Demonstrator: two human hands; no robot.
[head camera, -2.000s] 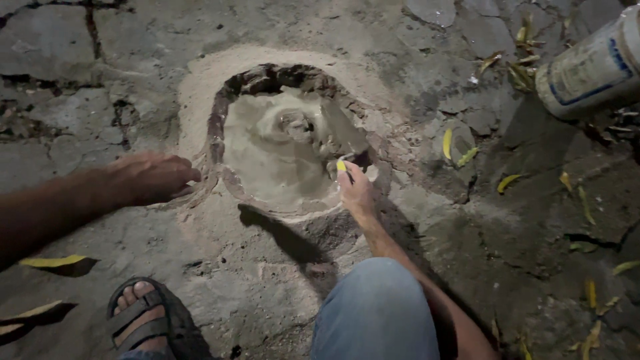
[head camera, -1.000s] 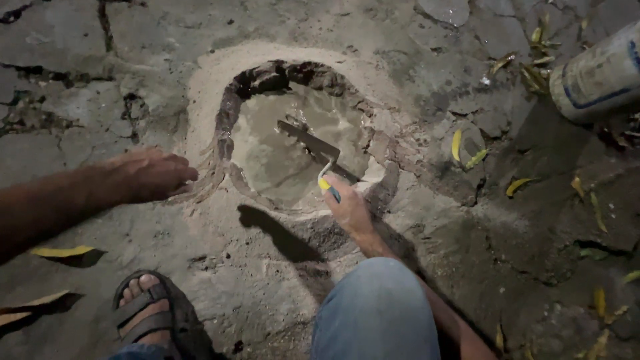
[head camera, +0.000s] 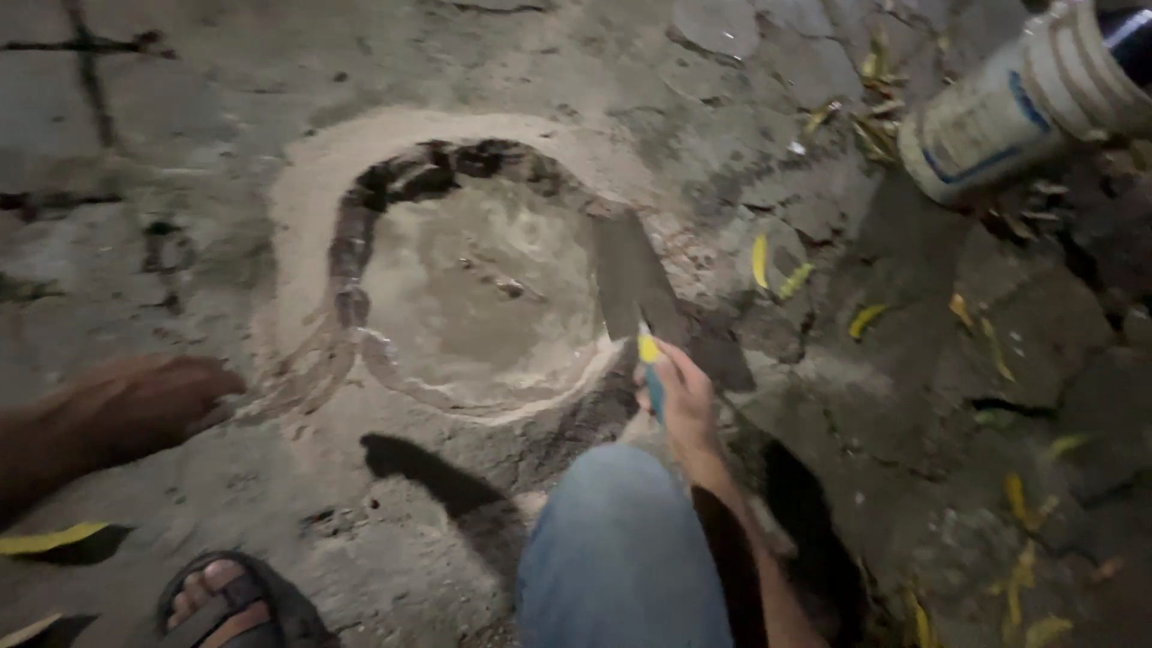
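Note:
My right hand (head camera: 682, 391) is closed around the yellow and blue handle of a trowel (head camera: 630, 270). The trowel's broad grey blade lies at the right rim of a round hole in the cracked ground. Wet grey mortar (head camera: 477, 297) fills much of this hole, with a few small lumps near its middle. A ragged dark edge shows at the hole's back and left, and pale dust surrounds it. My left hand (head camera: 171, 396) is low by the ground, left of the hole; it is blurred and its fingers cannot be made out clearly.
A dirty white plastic bucket (head camera: 990, 126) lies tilted at the upper right. My sandaled foot (head camera: 225, 598) is at the lower left and my knee in jeans (head camera: 621, 540) is just below the hole. Yellow leaves (head camera: 866, 320) and cracks mark the ground.
My right hand and the trowel have moved from over the mortar to the hole's right rim. The mortar's surface looks flatter than in the earliest frame. My left hand stays left of the hole.

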